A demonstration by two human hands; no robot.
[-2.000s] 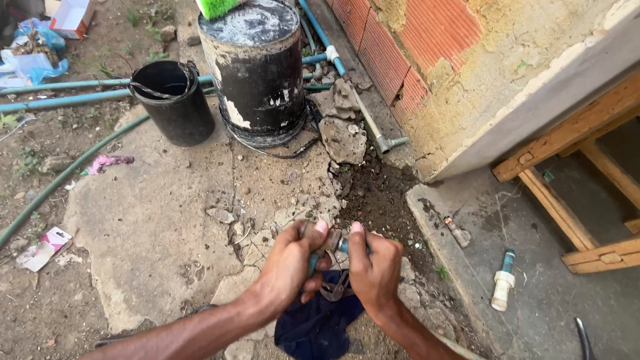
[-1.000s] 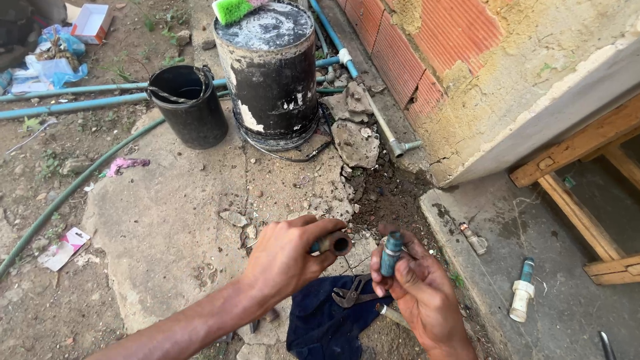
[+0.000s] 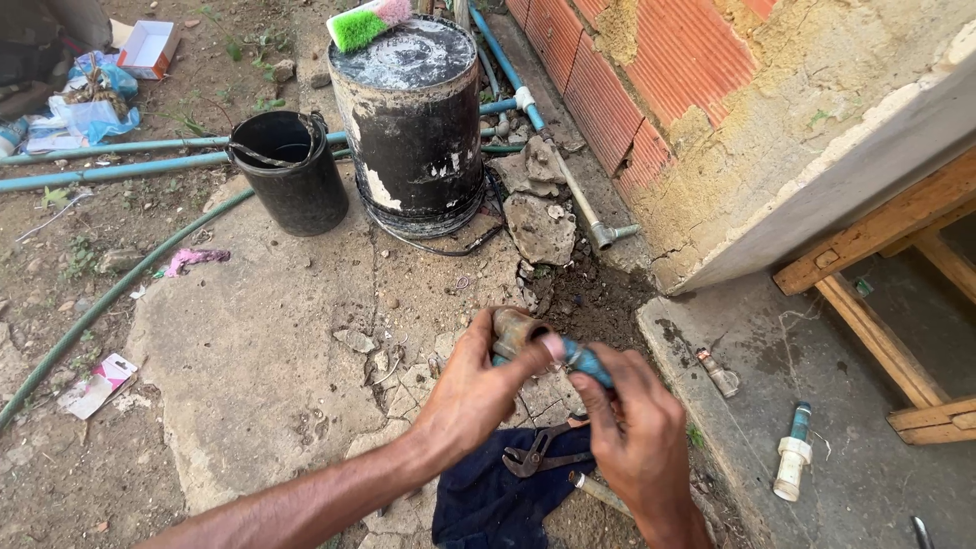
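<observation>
My left hand (image 3: 476, 374) grips a worn metal pipe fitting (image 3: 515, 329), its open end turned to the right. In my right hand (image 3: 637, 419) is a short blue pipe piece (image 3: 587, 362), its tip at or beside the fitting's mouth; whether it sits inside cannot be told. Beneath the hands, tongue-and-groove pliers (image 3: 537, 455) lie on a dark blue cloth (image 3: 484, 488). A pale pipe piece (image 3: 598, 492) lies by the cloth, partly behind my right hand. Ahead, a pipe with an elbow fitting (image 3: 604, 235) ends over dug-up soil.
A black bucket (image 3: 293, 183) and a black drum (image 3: 415, 130) with a green brush (image 3: 358, 29) on top stand ahead. A green hose (image 3: 137, 278) runs along the left. On the right are a brick wall (image 3: 656, 69), a wooden frame (image 3: 877, 335) and a white-and-blue pipe fitting (image 3: 793, 454).
One second ago my hands were apart, each with its own piece; now they have come together and the blue piece is at the fitting's mouth.
</observation>
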